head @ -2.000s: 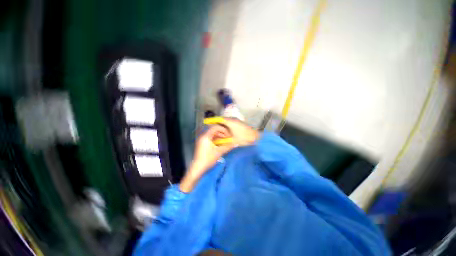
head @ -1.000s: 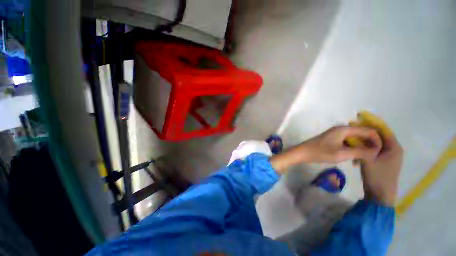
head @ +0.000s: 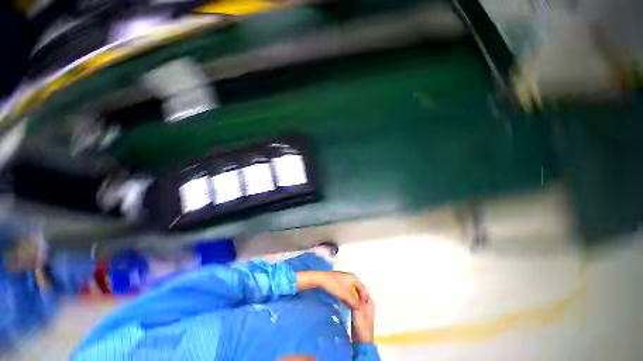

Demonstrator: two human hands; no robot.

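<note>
My left hand (head: 337, 285) and my right hand (head: 364, 319) touch each other in front of my blue smock, past the bench's front edge. A small yellow spot shows between the fingers. The hands are small and blurred, and I cannot tell if anything is in them. A black compartment tray (head: 245, 210) lies on the green bench, left of centre. Several units with white labels (head: 257, 178) sit in a row in it. No hand touches the tray.
The green bench (head: 395, 134) runs across the view. A grey-white piece, likely a bracket (head: 182, 88), stands behind the tray. A yellow-edged shelf (head: 92, 63) is at upper left. Blue objects (head: 129, 271) and another person's blue sleeve (head: 25, 303) are at lower left. The pale floor (head: 437, 282) has a yellow line.
The view has swung from the red stool and floor to the bench, so the labelled tray shows again. My hands are still together, now lower and nearer my body.
</note>
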